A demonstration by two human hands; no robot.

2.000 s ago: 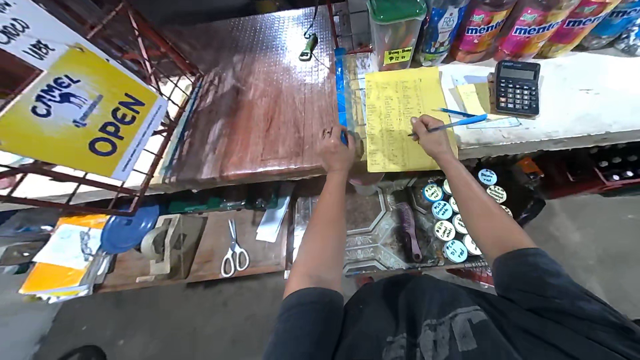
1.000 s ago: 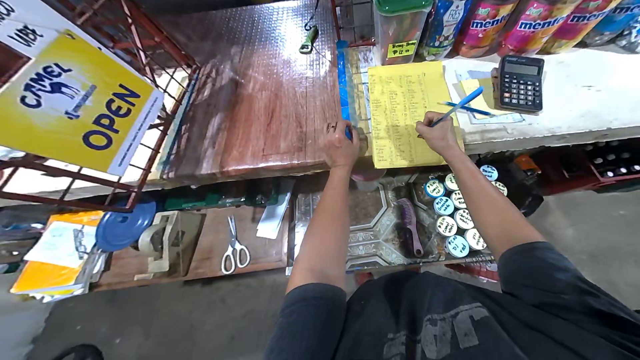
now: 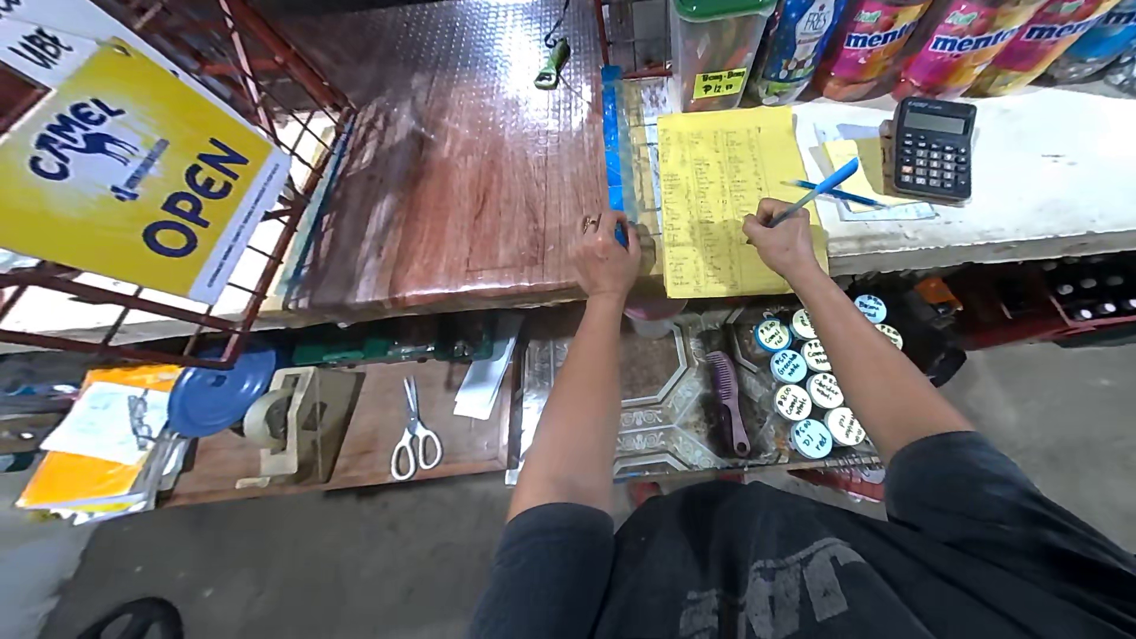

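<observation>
A yellow sheet of paper (image 3: 710,204) with handwritten columns lies on the counter. My right hand (image 3: 783,238) rests on its right part and holds a blue pen (image 3: 825,185), tip down near the paper. At the left of the sheet, my left hand (image 3: 606,253) is closed around a small blue object (image 3: 622,232), mostly hidden by the fingers; it may be a pen cap. A second blue pen (image 3: 834,193) lies to the right of the sheet, by small yellow and white papers (image 3: 856,169). A black calculator (image 3: 934,151) is beside them.
Mentos containers (image 3: 954,44) and a green-lidded tub (image 3: 719,53) line the back. A red wire rack (image 3: 257,80) stands left. On the lower shelf are scissors (image 3: 414,435), a tape dispenser (image 3: 288,426), a purple comb (image 3: 728,404) and several labelled round lids (image 3: 792,402).
My right hand has shifted slightly on the yellow sheet, with the pen still in it. My left hand has stayed at the sheet's left side.
</observation>
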